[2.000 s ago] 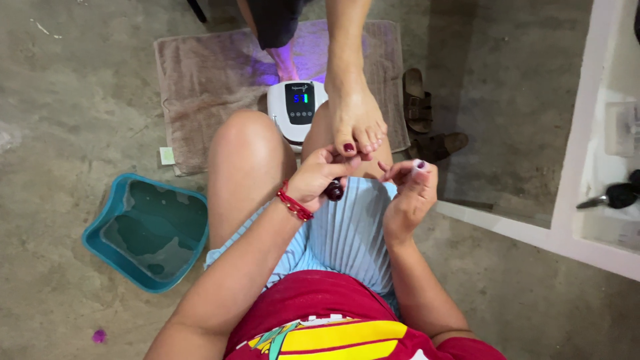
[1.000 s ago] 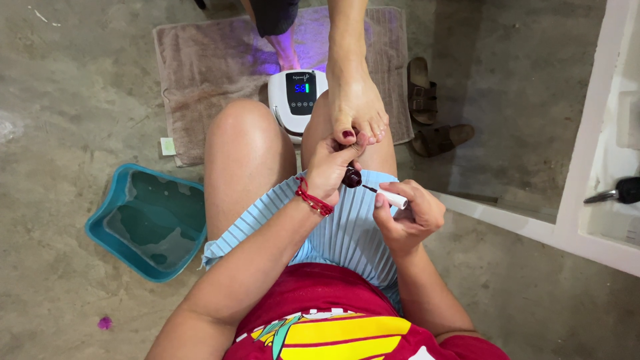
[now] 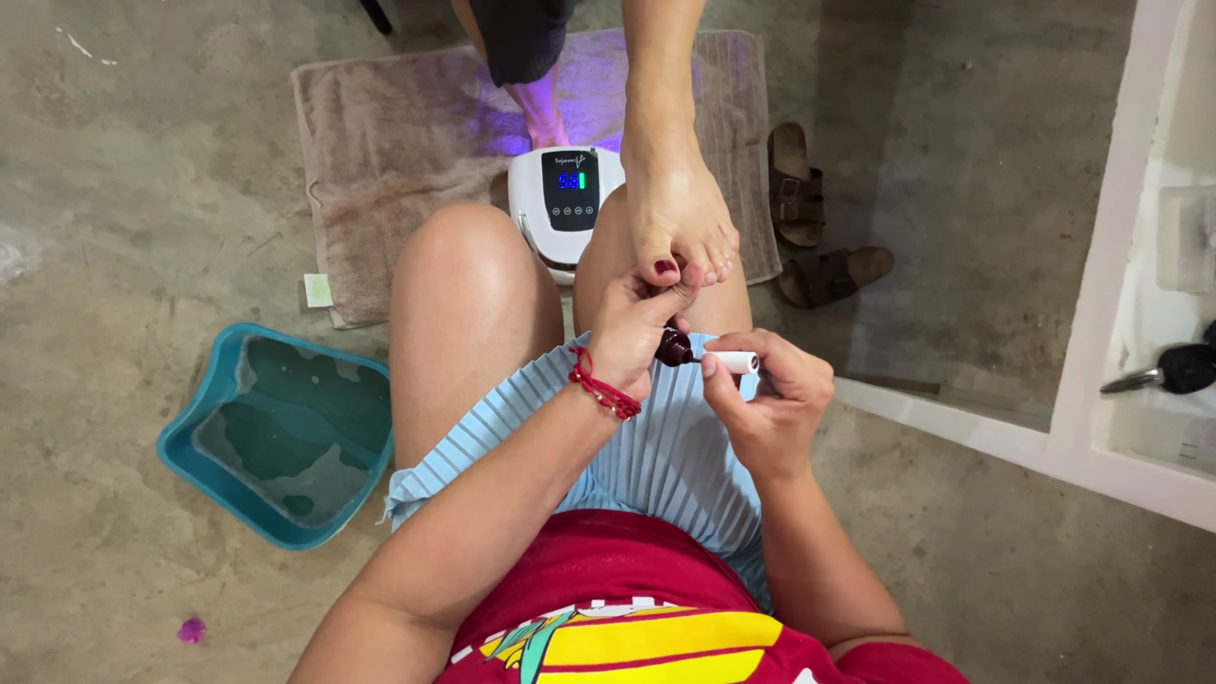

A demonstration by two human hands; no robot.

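Observation:
My left hand holds a dark red nail polish bottle below its fingers, while its thumb and fingertips touch the toes of another person's bare foot. Dark red polish covers the big toenail. Between the thumb and fingers of my right hand is the white cap of the polish brush; its dark stem is at the bottle's mouth, and the bristles are hidden.
A white nail lamp glows purple over the person's other foot, on a brown towel. A teal basin of water stands left. Brown sandals lie right of the towel. A white-framed glass table at right bears keys.
Two seconds ago my right hand was near the small toes. It moved down to the bottle by one second ago, and the brush is still there. My left hand stays at the toes.

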